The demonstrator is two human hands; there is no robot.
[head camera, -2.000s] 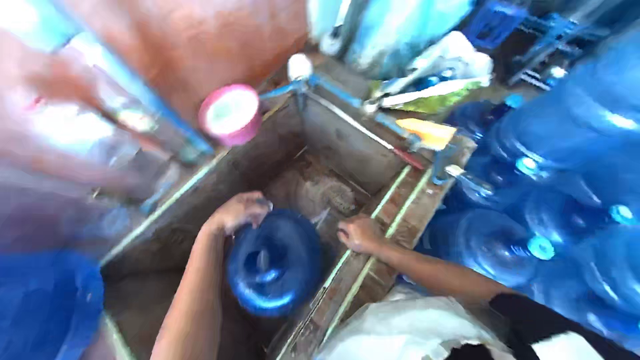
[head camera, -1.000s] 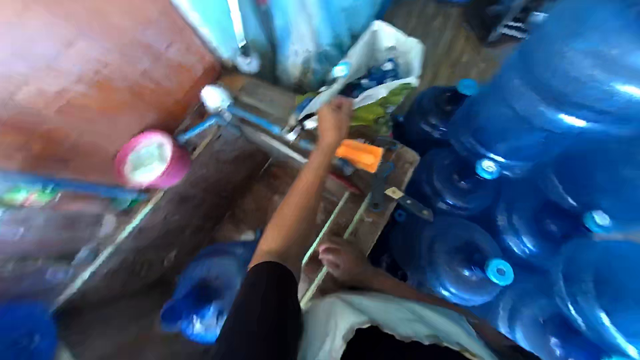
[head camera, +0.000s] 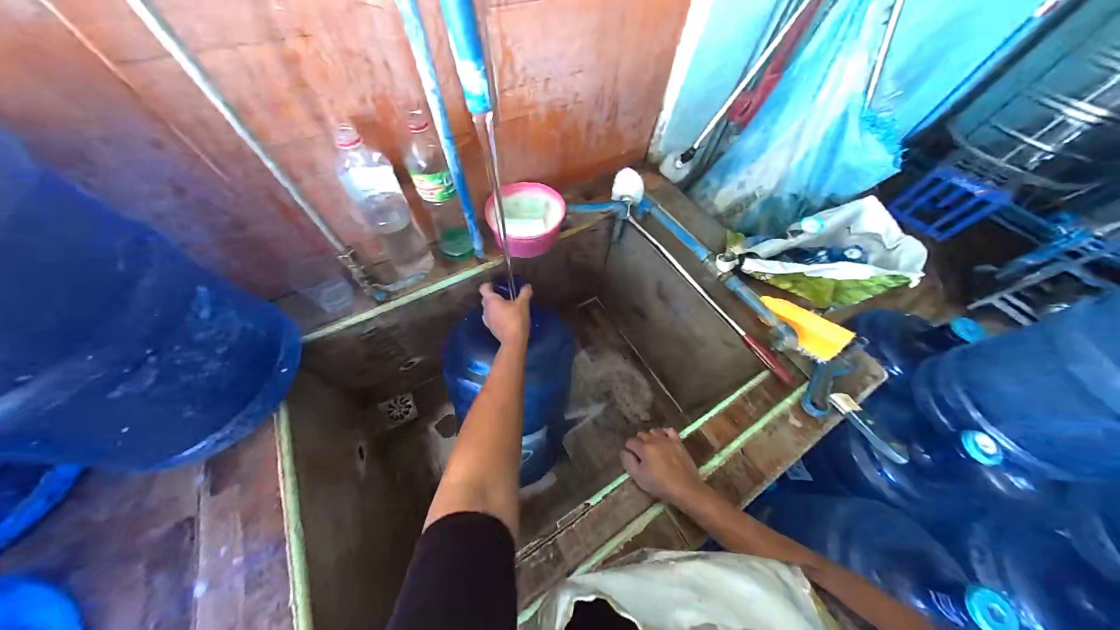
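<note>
My left hand (head camera: 506, 313) is at the neck of a large blue plastic water jug (head camera: 547, 359), its fingers around the mouth. The jug stands upright in a tiled basin (head camera: 691, 315). A thin stream of water falls from a blue pipe (head camera: 472, 83) above, down to the jug's mouth, which my fingers partly hide. My right hand (head camera: 662, 464) rests on the basin's near rim, fingers curled over the inner edge.
Two plastic bottles (head camera: 382, 206) and a pink bowl (head camera: 528, 219) stand along the back ledge. An orange-yellow brush (head camera: 807, 328) and a scraper (head camera: 866, 427) lie on the right rim. Capped blue jugs (head camera: 884, 525) crowd the right; a big blue tub (head camera: 131, 332) is at left.
My left hand has moved from the pipe fittings on the right rim to the jug's neck. The jug, tilted two seconds ago, now stands upright. My right hand stays on the rim.
</note>
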